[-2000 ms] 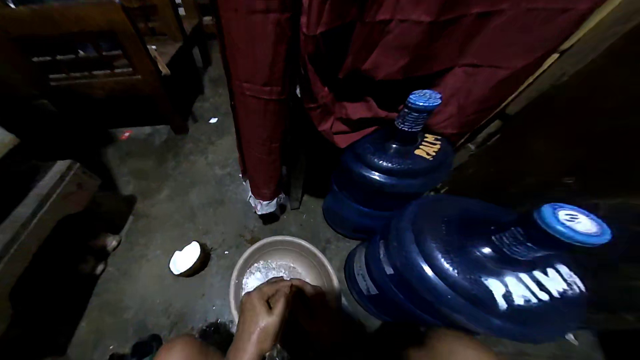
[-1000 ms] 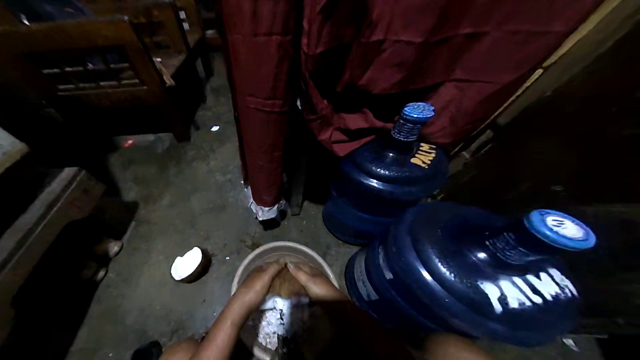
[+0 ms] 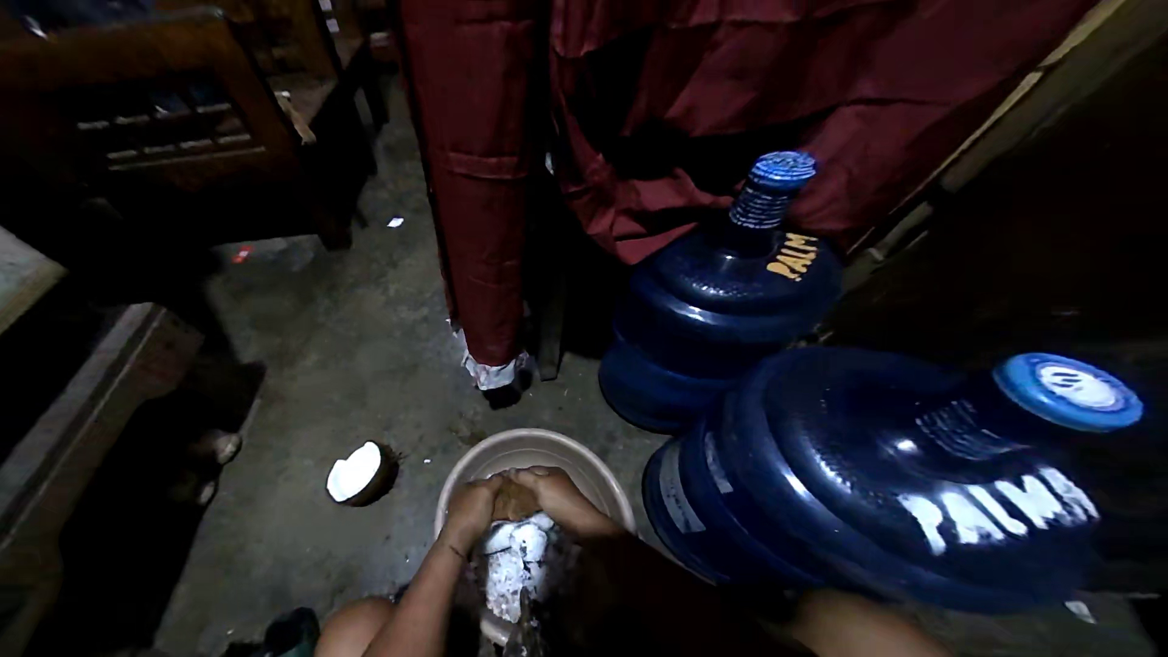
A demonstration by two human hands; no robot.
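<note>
Over a round beige plastic basin (image 3: pixel 453 493) near the bottom middle, my left hand (image 3: pixel 473 513) and my right hand (image 3: pixel 553 500) are close together. Both are closed around a brown, fibrous coconut shell half (image 3: pixel 516 500). White shredded matter (image 3: pixel 516 561), which looks like coconut, lies below the hands toward me. A dark, narrow tool end (image 3: pixel 525 616) shows at the bottom, mostly hidden. Left of the basin, another coconut half (image 3: pixel 354 473) rests on the floor, its white flesh facing up.
Two large blue water jugs (image 3: pixel 721 310) (image 3: pixel 876 474) with blue caps stand right of the basin. Dark red curtains (image 3: pixel 479 182) hang behind. Wooden furniture (image 3: pixel 164 91) is at the upper left, and a ledge (image 3: pixel 91 392) at the left edge. Concrete floor (image 3: pixel 319 347) shows between.
My hands were bunched together over the basin two seconds ago; they are now spread around the brown shell, with the white shreds below showing more plainly.
</note>
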